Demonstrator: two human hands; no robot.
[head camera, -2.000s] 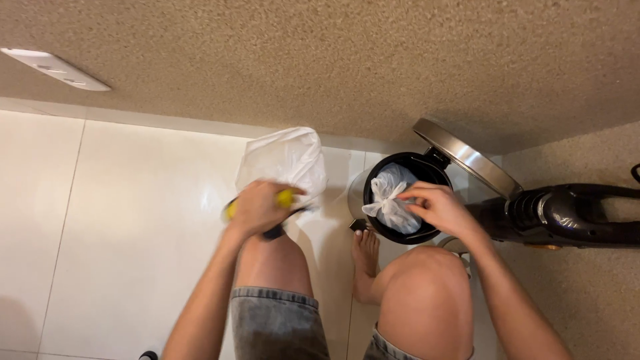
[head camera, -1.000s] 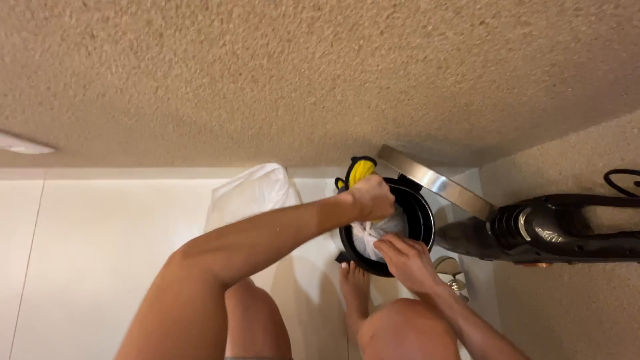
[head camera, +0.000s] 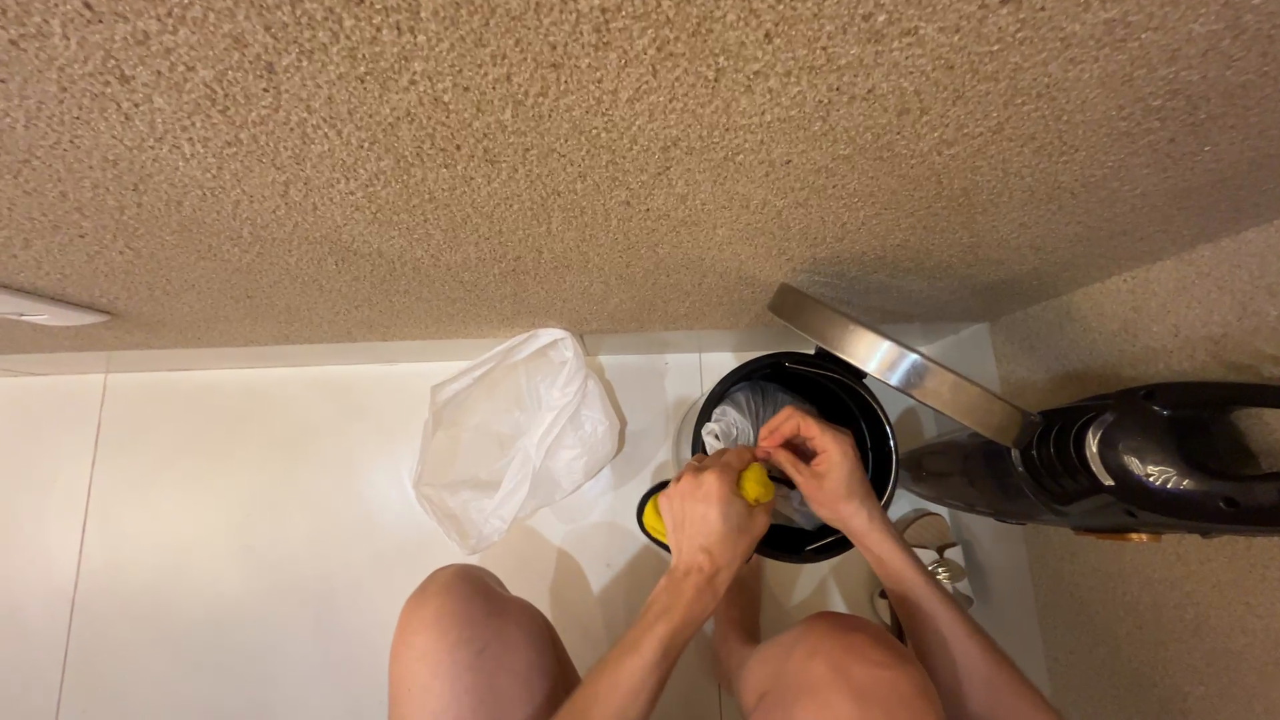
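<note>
My left hand is closed around a yellow and black item, perhaps a glove or cloth, whose black-edged end sticks out at the left. Beside it my right hand pinches something small with thumb and forefinger; what it is cannot be made out. Both hands are over the round black trash bin, whose metal-rimmed lid stands raised. Inside the bin is a tied whitish plastic bag, partly hidden by my hands. A white plastic bag lies on the floor to the left.
A dark upright vacuum cleaner stands at the right against the wall. Shoes are on the floor beside the bin. A speckled wall rises behind, bearing a white socket plate. My knees are below the bin and bag.
My left hand has moved from over the floor bag to the bin, with the yellow and black item. My right hand has let go of the tied bag's knot, which it held two seconds ago.
</note>
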